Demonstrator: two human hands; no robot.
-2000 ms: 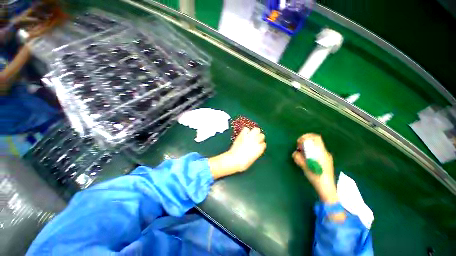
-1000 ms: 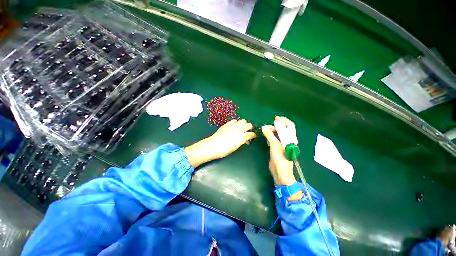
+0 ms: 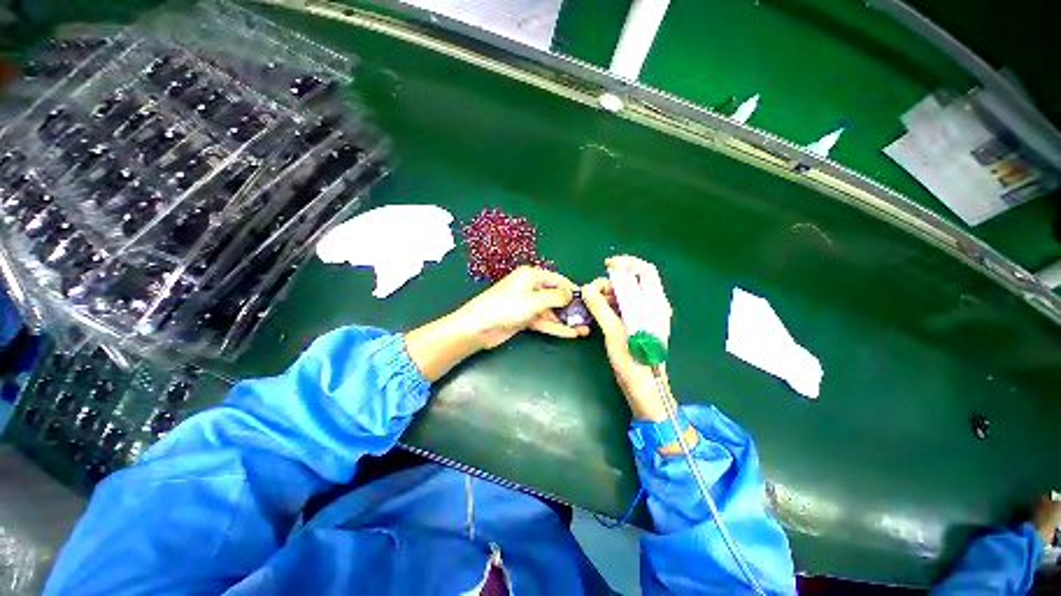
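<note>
A small dark component [image 3: 574, 311] sits between the fingertips of both hands. My left hand [image 3: 529, 305] grips it from the left. My right hand [image 3: 629, 314] holds a white dispensing syringe [image 3: 636, 300] with a green end cap, its thin hose running back past the wrist; the right fingertips also touch the component. The syringe's tip is too small to make out. A loose pile of small red-brown parts [image 3: 500, 243] lies on the green surface just beyond my left hand.
Ragged white sheet [image 3: 390, 241] left of the pile; another white sheet [image 3: 770, 343] right of my hands. Stacked clear trays [image 3: 175, 175] of dark components at left. A loose dark component [image 3: 981, 426] lies at right. Another person's hand [image 3: 1046, 519] and blue sleeve at lower right. Metal-edged ledge [image 3: 698, 137] behind.
My hands, apart two seconds ago with the left at the red pile, have come together. The dark component between them now shows more clearly. The whole view has shifted.
</note>
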